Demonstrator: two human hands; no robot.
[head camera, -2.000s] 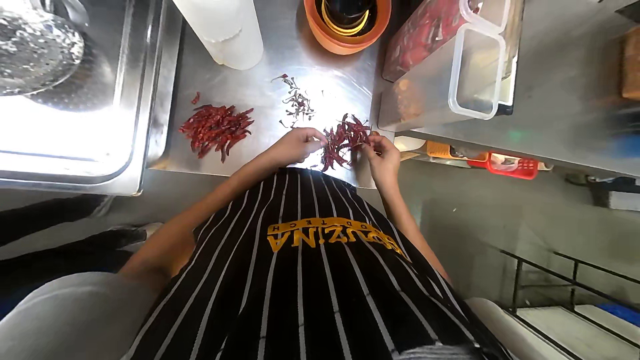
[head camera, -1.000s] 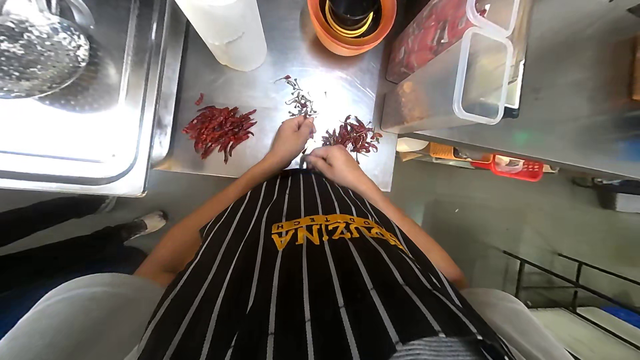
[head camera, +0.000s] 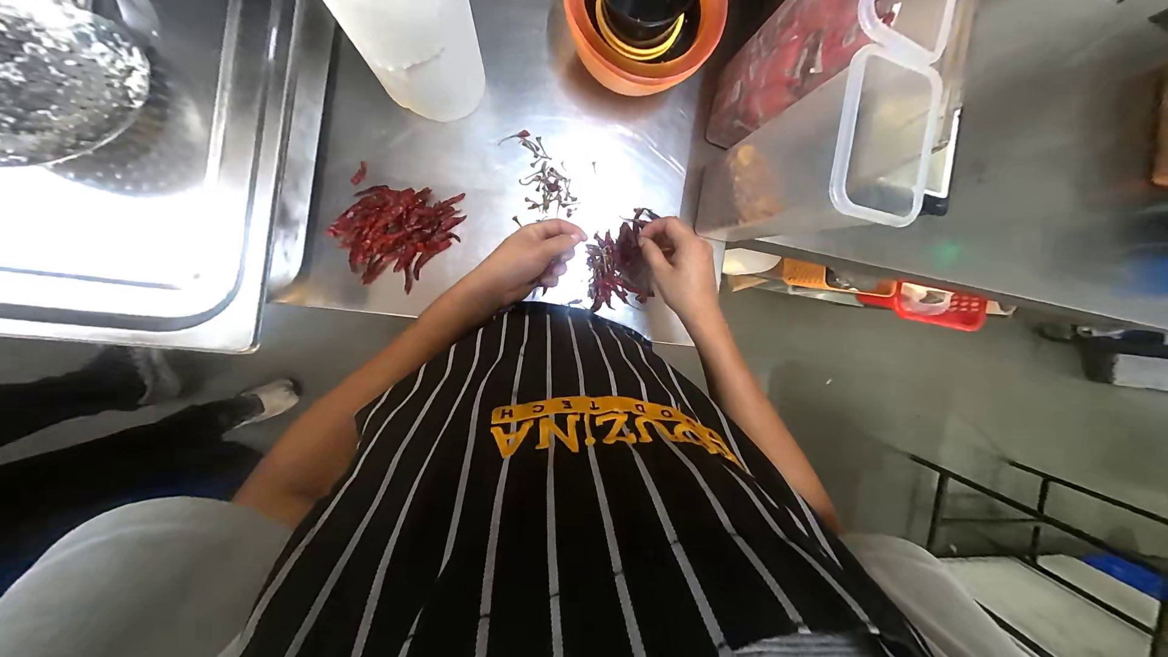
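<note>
On the steel counter, a larger pile of dried red chillies (head camera: 397, 230) lies left of my hands. A smaller pile of dark red chillies (head camera: 613, 274) lies between them. My right hand (head camera: 677, 265) is at that pile's right edge, thumb and finger pinched near a chilli; whether it grips one cannot be told. My left hand (head camera: 534, 257) is just left of the same pile with its fingertips together; what is between them is too small to tell. Beyond my left hand lie scattered chilli stems (head camera: 549, 182), some close to its fingers.
A steel sink edge (head camera: 297, 164) is at left, with a strainer-like pan (head camera: 68, 82). A white container (head camera: 420, 55) and an orange bowl (head camera: 634, 78) stand at the back. Clear plastic bins (head camera: 785, 173) stand at right. Another person's shoe (head camera: 274, 400) shows at lower left.
My right hand has moved from beside my left hand back to the right edge of the smaller chilli pile. My left hand has shifted slightly away from the stems, nearer the counter's front edge.
</note>
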